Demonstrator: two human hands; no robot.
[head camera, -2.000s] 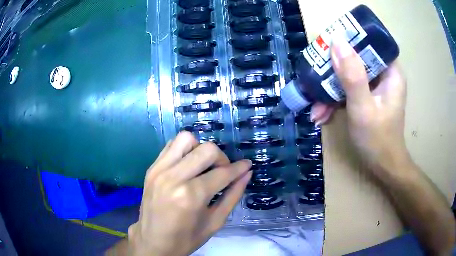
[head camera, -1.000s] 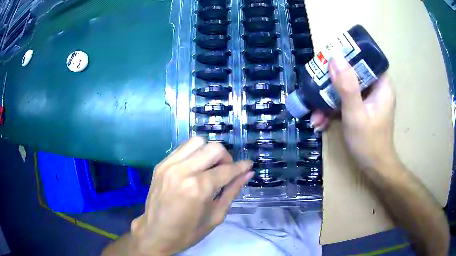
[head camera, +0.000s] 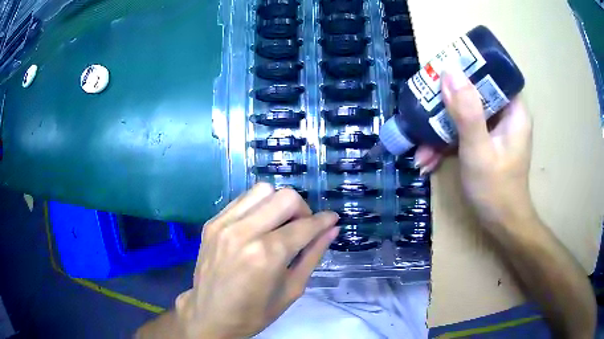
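A clear blister tray (head camera: 233, 142) holds columns of black round parts (head camera: 344, 66) standing on edge. My right hand (head camera: 487, 145) grips a black adhesive bottle (head camera: 506, 63) with a white and red-orange label, tilted down to the left. Its pale blue-grey collar (head camera: 396, 136) and narrow tip are over the middle column, close to a part. My left hand (head camera: 255, 255) is over the lower left of the tray, thumb and forefinger pinched close together beside the middle column. Whether anything small is between the fingertips cannot be told. The hand hides the lower parts of the left column.
A tan cardboard sheet (head camera: 563, 172) covers the tray's right side under my right forearm. Two white discs (head camera: 95, 79) lie on the green mat (head camera: 132, 145) at left. A blue plastic stool or crate (head camera: 83, 238) is below the bench edge. Other clear trays show at upper left.
Over two seconds the tray, discs and blue object have shifted slightly in view. The bottle tip stays near the middle column, and both hands keep nearly the same pose.
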